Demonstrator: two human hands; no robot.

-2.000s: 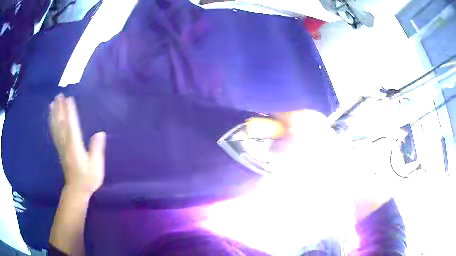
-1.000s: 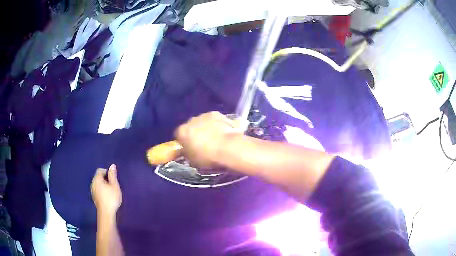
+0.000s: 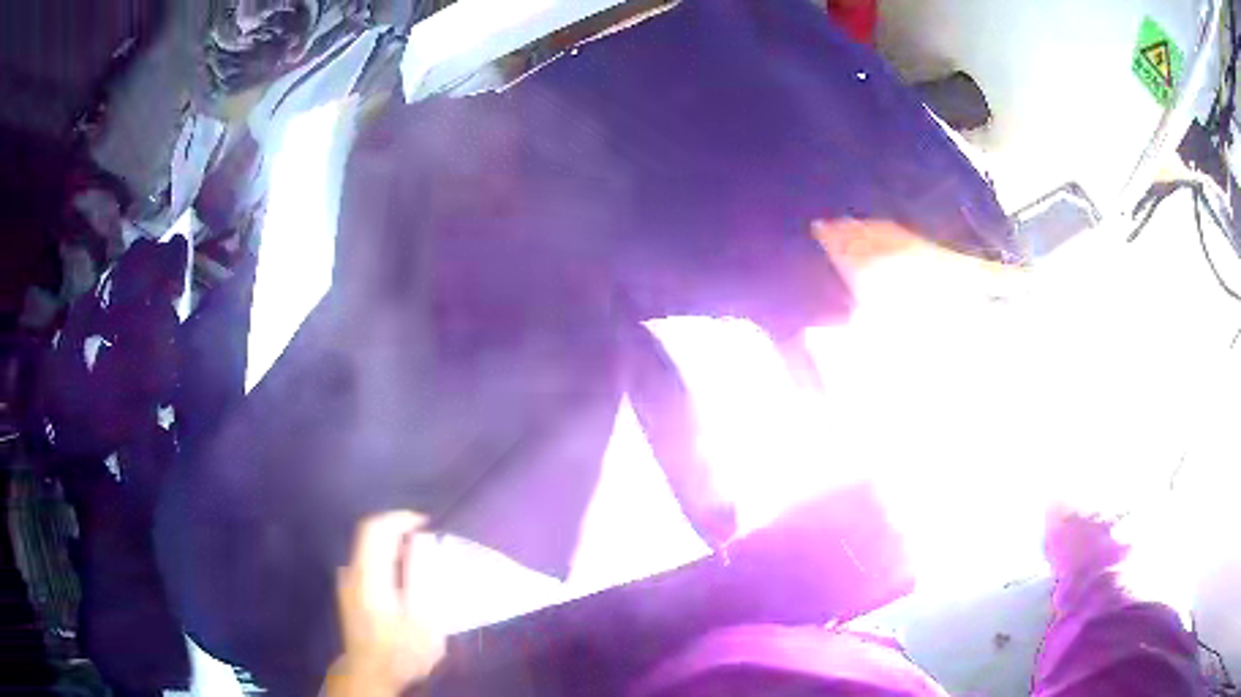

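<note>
A dark purple garment [image 3: 504, 272] lies loose and blurred over the dark blue-violet table cover. A pointed flap of it hangs near the lower middle, with pale areas [image 3: 630, 483] showing beside and under it. My left hand [image 3: 388, 606], cut off by the bottom edge, has its fingers closed at the garment's near left edge. My right sleeve [image 3: 1109, 613] shows at the lower right. An orange patch [image 3: 871, 245] at the glare's upper edge may be my right hand or the iron handle; I cannot tell which. No iron body can be made out.
A white strip [image 3: 293, 232] lies across the upper left of the table. A dark garment pile [image 3: 116, 354] with white specks is at left. A white rail [image 3: 504, 41] runs along the far edge. A small greyish stand [image 3: 1055, 218] and a green-yellow sticker [image 3: 1157, 61] are at right.
The iron, hose and clear right hand seen over the garment are no longer visible there. The garment has shifted and lifted into flaps. My left hand is lower and further right in view.
</note>
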